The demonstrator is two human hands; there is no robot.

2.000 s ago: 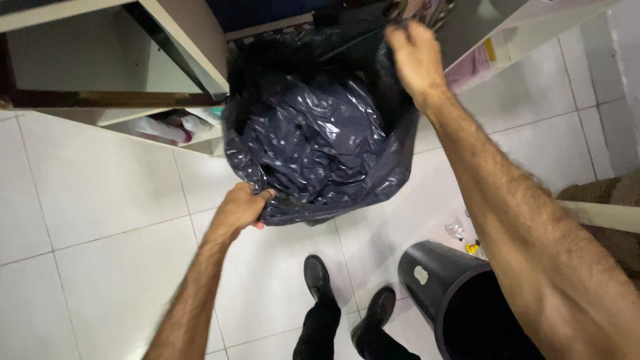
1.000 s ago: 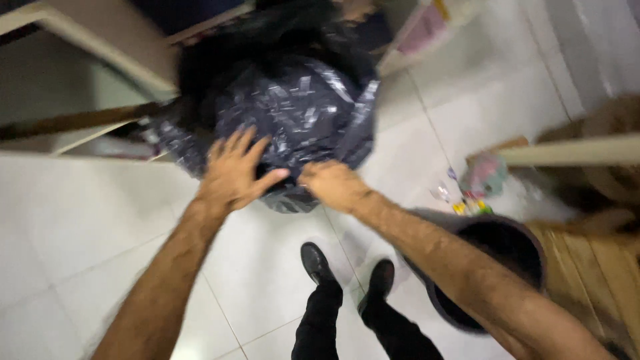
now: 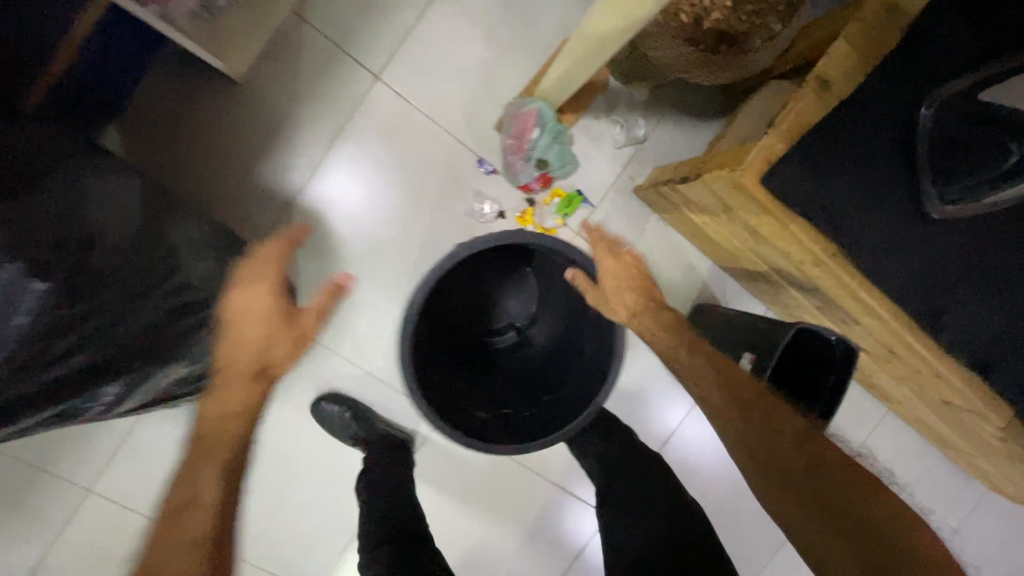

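Note:
A round black plastic bin [image 3: 512, 344] stands on the tiled floor between my feet and hands, its mouth facing up and no liner visible inside. My right hand [image 3: 616, 276] is at the bin's right rim, fingers apart; whether it touches the rim cannot be told. To the left of the bin, my left hand [image 3: 276, 308] hovers with its fingers spread and nothing in it, beside a black plastic garbage bag [image 3: 96, 304]. Beyond the far rim lie a knotted greenish plastic bag [image 3: 538, 144], colourful wrappers [image 3: 552, 210] and a clear crumpled plastic piece [image 3: 486, 210].
A smaller black bin [image 3: 776, 352] is at the right, against a wooden frame [image 3: 800, 280] with a black top. A clear plastic cup [image 3: 629, 130] lies near a pale furniture leg [image 3: 600, 48]. Upper right is a woven sack [image 3: 704, 48]; upper left, a shelf edge [image 3: 240, 48].
Both hands have let go of the black garbage bag, which they held two seconds ago. They are now on either side of the round bin. The view has swung to the right.

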